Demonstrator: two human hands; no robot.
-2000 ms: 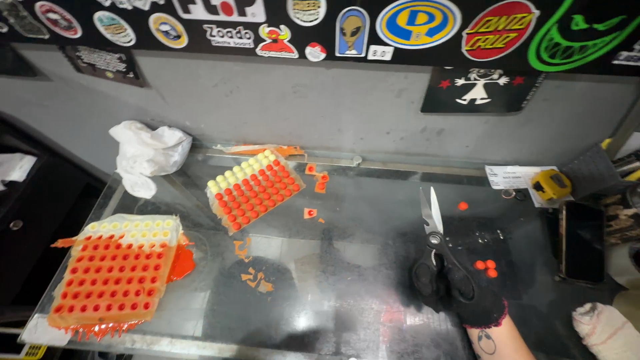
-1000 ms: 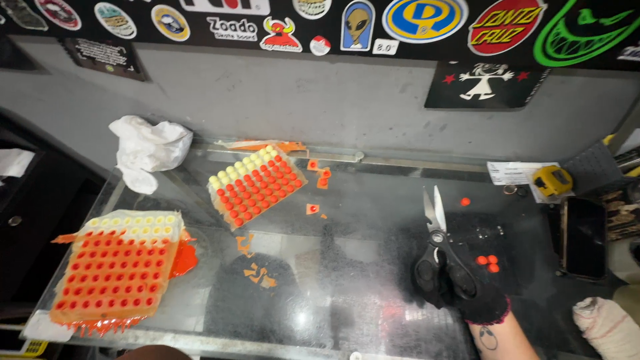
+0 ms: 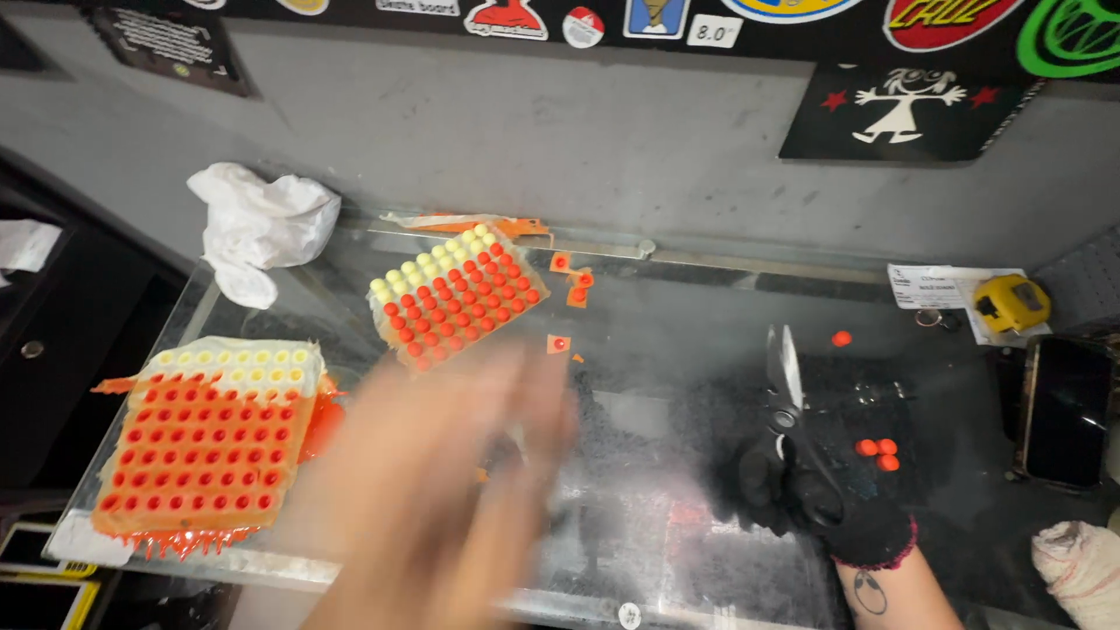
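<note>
My left hand (image 3: 455, 446), bare and badly blurred, is over the glass tabletop, just below a sheet of small red and pale yellow domes (image 3: 459, 297); whether it holds anything cannot be told. My right hand (image 3: 787, 490), in a black glove, holds black-handled scissors (image 3: 787, 385) with the blades slightly apart and pointing toward the wall. Left of my left hand lies a larger red and cream sheet with rows of round hollows (image 3: 210, 437). Small cut orange squares (image 3: 558, 344) lie right of the domed sheet. Several loose red pieces (image 3: 886, 447) sit right of the scissors.
A crumpled white cloth (image 3: 267, 219) stands at the back left, with orange scraps (image 3: 490, 225) along the back edge. On the right are a yellow tape measure (image 3: 1012, 303), a dark phone (image 3: 1065, 411) and a rolled pale cloth (image 3: 1081, 569). A grey wall (image 3: 560, 131) rises behind.
My left hand has come into view over the middle of the table, where only a bit of it may show at the bottom edge one second ago. The gloved hand still holds the scissors.
</note>
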